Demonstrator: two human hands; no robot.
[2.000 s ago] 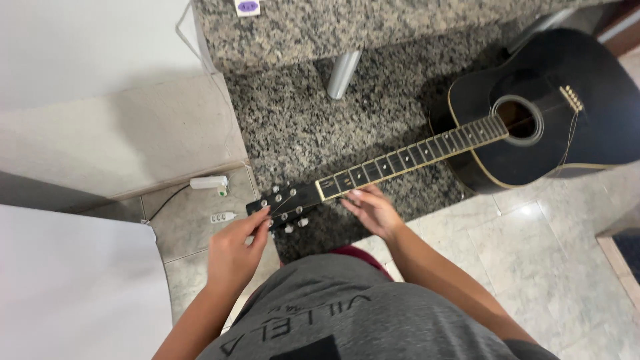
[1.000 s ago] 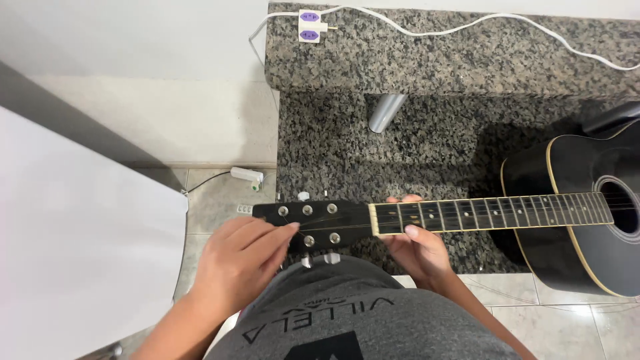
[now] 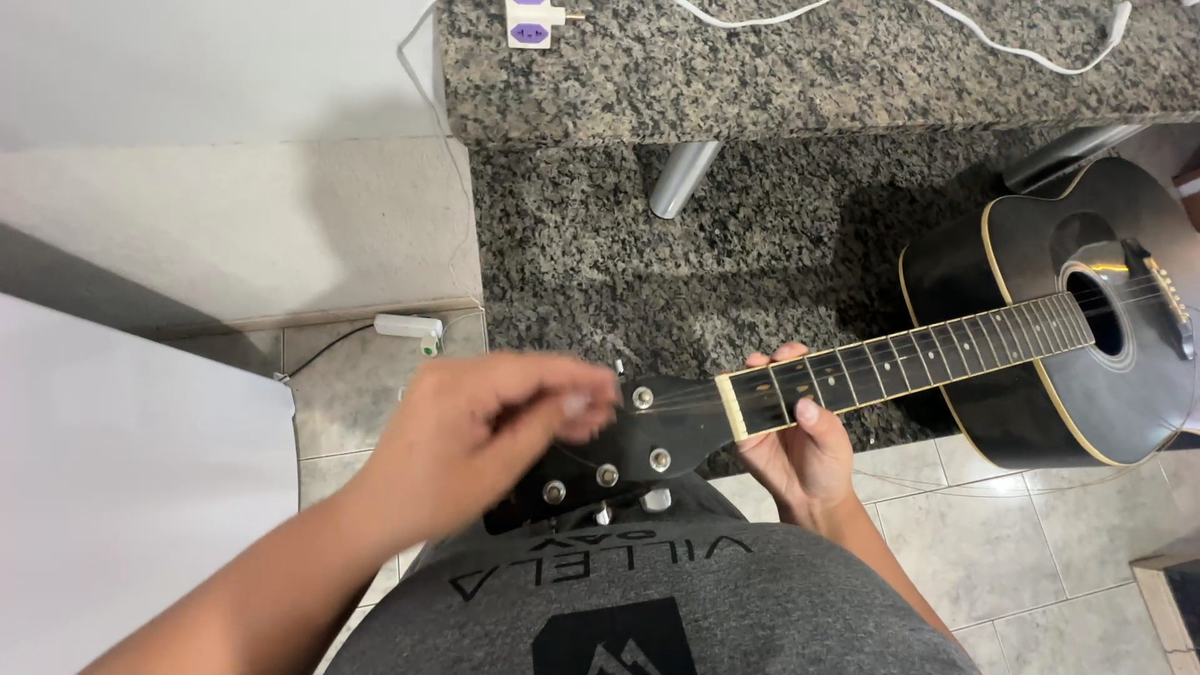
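A black acoustic guitar (image 3: 1041, 375) lies across my front, its body at the right and its headstock (image 3: 628, 441) near my shirt. My right hand (image 3: 806, 450) holds the neck just past the white nut (image 3: 731, 408), thumb at the near edge and fingertips showing at the far edge. My left hand (image 3: 506, 422), blurred, is over the upper left of the headstock beside a tuning post (image 3: 642, 397); whether its fingers pinch a string cannot be seen. Thin strings run along the fretboard (image 3: 900, 366), and loose ones curve below the body.
Beyond the guitar is a granite countertop (image 3: 797, 84) with a white plug adapter (image 3: 532, 28) and a white cable (image 3: 1012, 52). A metal leg (image 3: 684, 178) stands under it. A white power strip (image 3: 408, 326) lies on the tiled floor at left, near a white surface (image 3: 141, 487).
The guitar's body has tilted away from me compared with one second ago, and the headstock sits nearer my shirt. My left hand has shifted to the headstock's far side. The view has moved.
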